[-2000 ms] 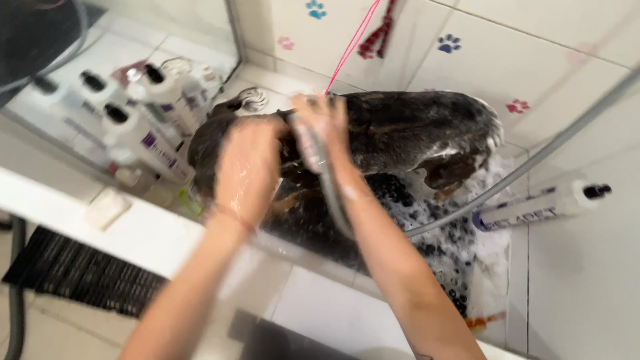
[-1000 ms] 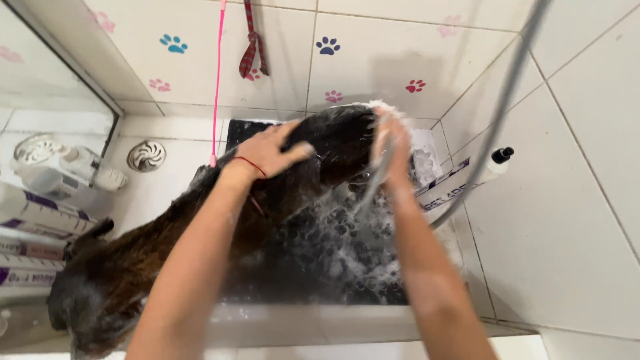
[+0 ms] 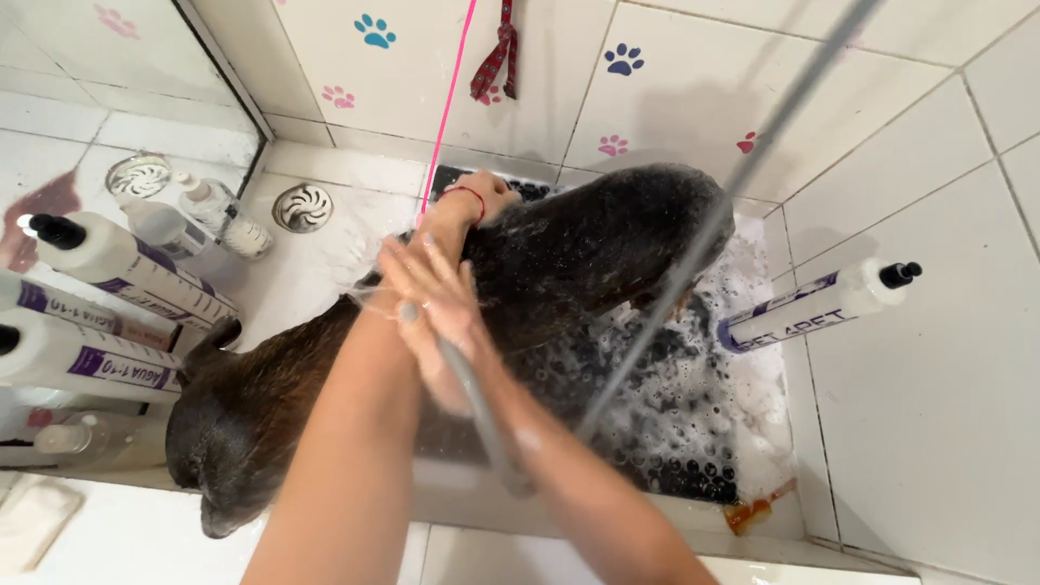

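Note:
A wet dark-coated dog (image 3: 601, 236) stands in a white tub, its head at the lower left. My left hand (image 3: 479, 195), with a red string at the wrist, lies on the far side of its back; its fingers are partly hidden. My right hand (image 3: 435, 305) crosses over my left forearm, holding the end of a grey hose (image 3: 479, 406), with water spraying about it. A pink cord (image 3: 451, 106) runs down to near the dog's neck. Under the dog lies a black rubber mat (image 3: 691, 479) with foam on it.
Several white plastic bottles (image 3: 122, 272) stand at the left by a glass panel. Another bottle (image 3: 812, 305) is at the right wall. A metal drain (image 3: 303, 208) lies behind the dog. A soap bar (image 3: 36, 520) rests on the front ledge. A patterned red cloth (image 3: 497, 61) hangs on the wall.
My right hand, with the hose, has moved left from the dog's rear end to over my left forearm. My left hand has moved to the far side of the dog's back.

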